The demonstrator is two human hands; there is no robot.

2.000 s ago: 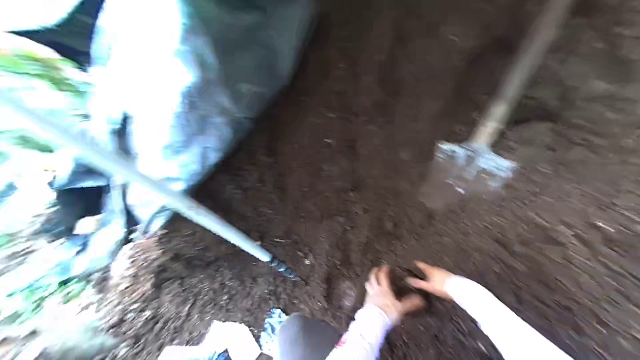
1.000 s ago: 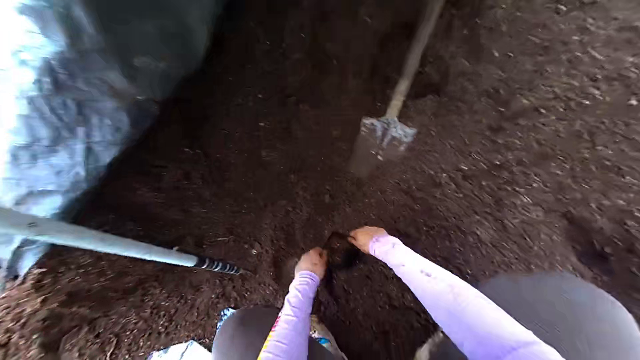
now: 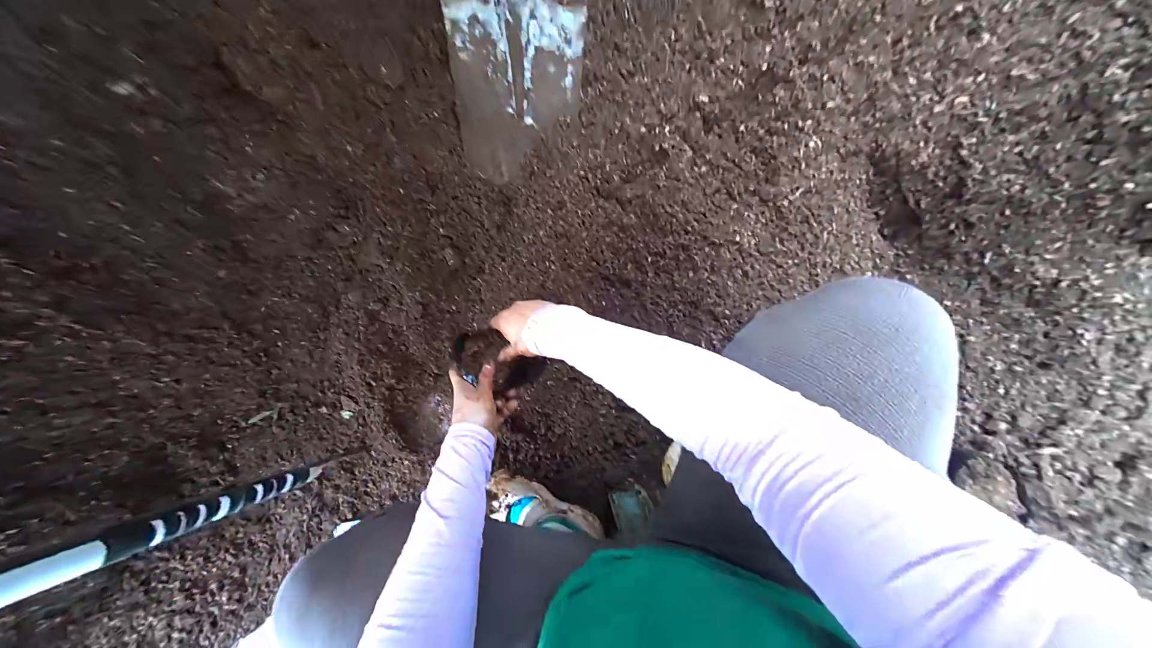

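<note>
A small dark round pot or bag, its rim showing and dark soil inside, is between my two hands just above the ground. My left hand grips its near side, thumb up along the wall. My right hand is at its far right edge, fingers curled down at the soil; whether they grip the rim I cannot tell. Loose brown soil spreads all around. Beyond my hands a worn metal shovel blade lies on the soil, its tip toward me.
A pale pole with a black-and-white banded end slants in at the lower left. My bent knees in grey trousers flank my hands. A shoe shows between them. A hollow dents the soil at the right.
The view has tipped down and shifted, so the silvery sheet at the left is out of sight. My hands stay close together, and the dark container's rim now shows between them.
</note>
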